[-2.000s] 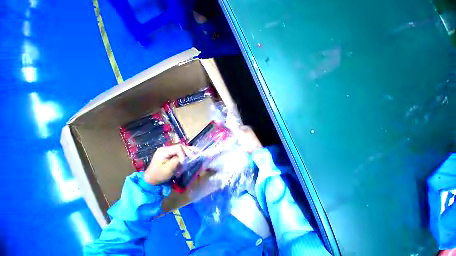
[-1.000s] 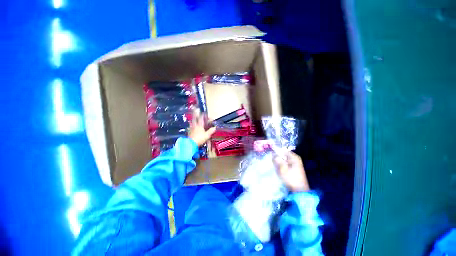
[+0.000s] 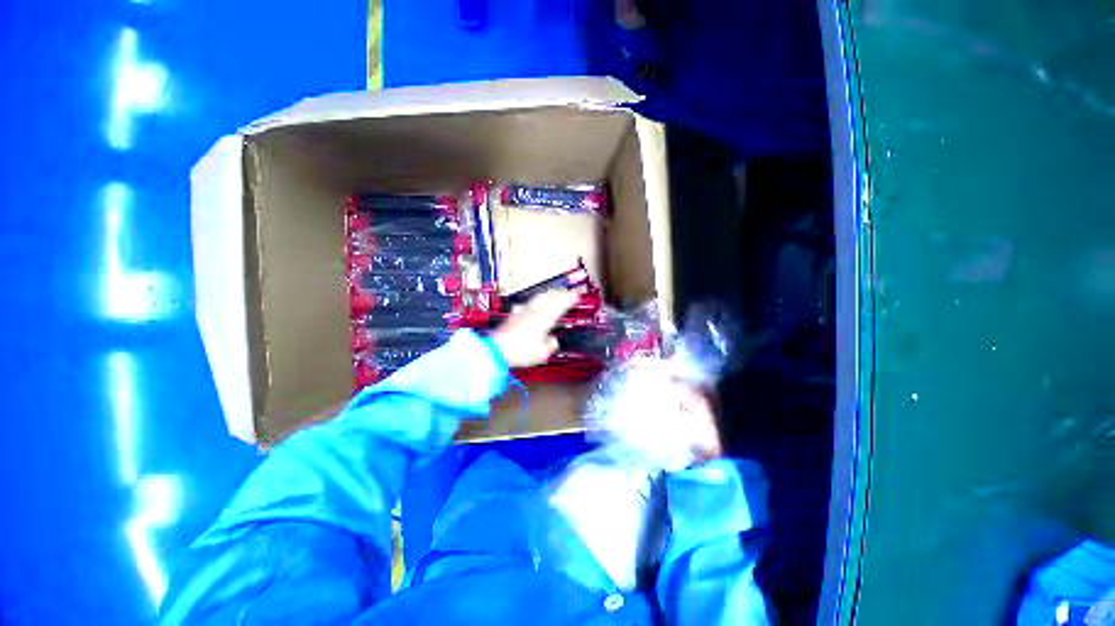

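An open brown cardboard carton [image 3: 306,159] stands on the floor in front of me. Rows of bagged black-and-red housings [image 3: 410,275] lie in its left part. Loose black-and-red housings [image 3: 548,287] lie in its lower right part. My left hand [image 3: 532,333] is over these housings with its fingers spread; whether it grips one cannot be told. My right hand [image 3: 699,422] is at the carton's near right corner, blurred and partly hidden, and holds a crumpled clear plastic bag [image 3: 648,404].
A dark green bench [image 3: 978,269] with a metal edge runs along the right. The blue floor [image 3: 73,367] has a yellow line. A blue sleeve [image 3: 1070,587] of another person shows at the lower right. Dark shapes lie under the bench.
My left hand has moved right, onto the loose housings. My right hand and the bag have moved slightly down and left. Two seconds ago, both hands were at the bag over the carton.
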